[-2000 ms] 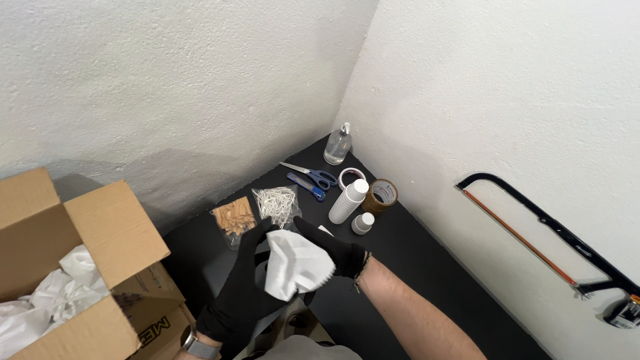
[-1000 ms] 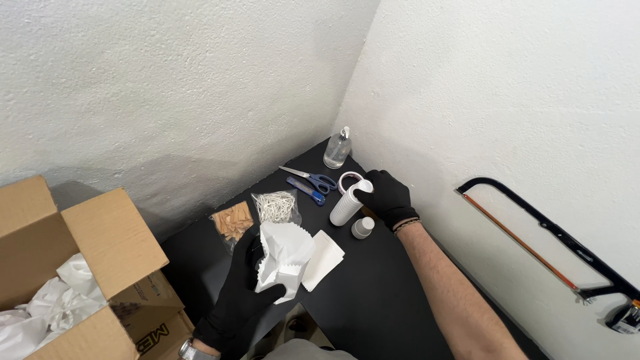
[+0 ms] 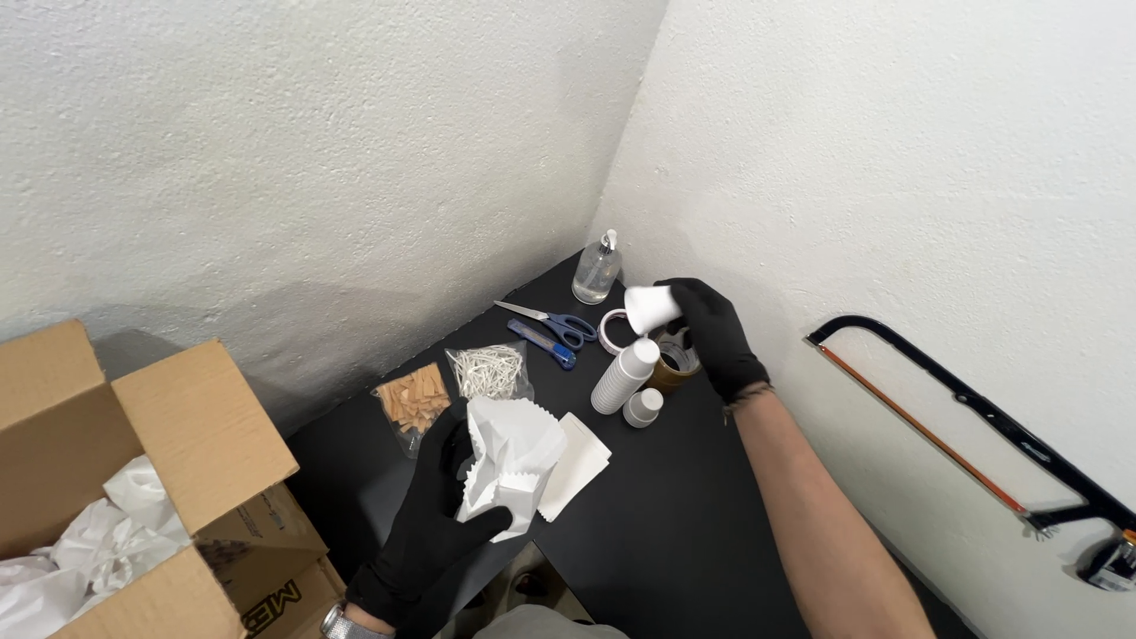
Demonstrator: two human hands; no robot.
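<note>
Both my hands wear black gloves. My left hand [image 3: 437, 524] holds an opened white paper bag [image 3: 515, 444] at the near edge of the black table. In my right hand [image 3: 714, 333] is a white disposable cup [image 3: 650, 308], tilted on its side above a stack of upturned white cups [image 3: 624, 377]. A shorter cup stack [image 3: 643, 407] stands beside it. Flat white paper bags [image 3: 575, 466] lie right of the held bag. Clear plastic bags of white strips [image 3: 491, 371] and tan wooden-looking pieces [image 3: 414, 399] lie behind my left hand.
Scissors [image 3: 564, 326], a blue utility knife [image 3: 541, 343], white tape [image 3: 614, 332], brown packing tape [image 3: 676, 364] and a pump bottle [image 3: 596, 268] sit toward the corner. An open cardboard box [image 3: 209, 426] with white paper bags [image 3: 115, 541] is at left. A hacksaw [image 3: 958, 399] hangs at right.
My right hand has moved from the paper bag to the cup stack and lifted a cup off it. Flat bags now show on the table. My left hand still holds the open bag.
</note>
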